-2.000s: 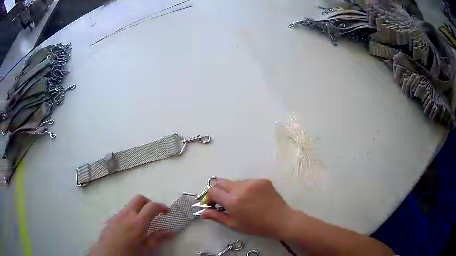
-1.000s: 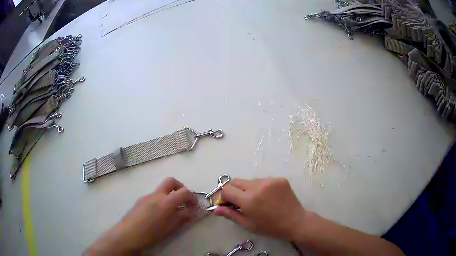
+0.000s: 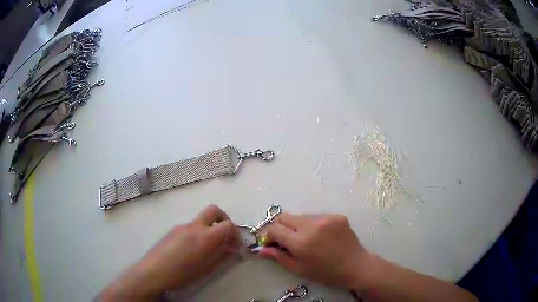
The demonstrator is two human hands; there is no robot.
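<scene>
My left hand pinches a webbing strap near its metal loop at the bottom middle; the hand hides most of the webbing. My right hand holds small thread snips, with a yellow part at the fingers and the blades against the strap end. The strap's silver snap hook points up and right between my hands. A second webbing strap lies flat above my left hand, its snap hook to the right.
Whitish thread clippings lie right of centre on the off-white table. A strap pile is at the left, above a yellow tape line. A darker strap pile is at the upper right. More snap hooks show at the bottom edge.
My left hand has moved right along the strap to its hook end, close to my right hand. The webbing, visible earlier, is now mostly covered. The view has shifted slightly.
</scene>
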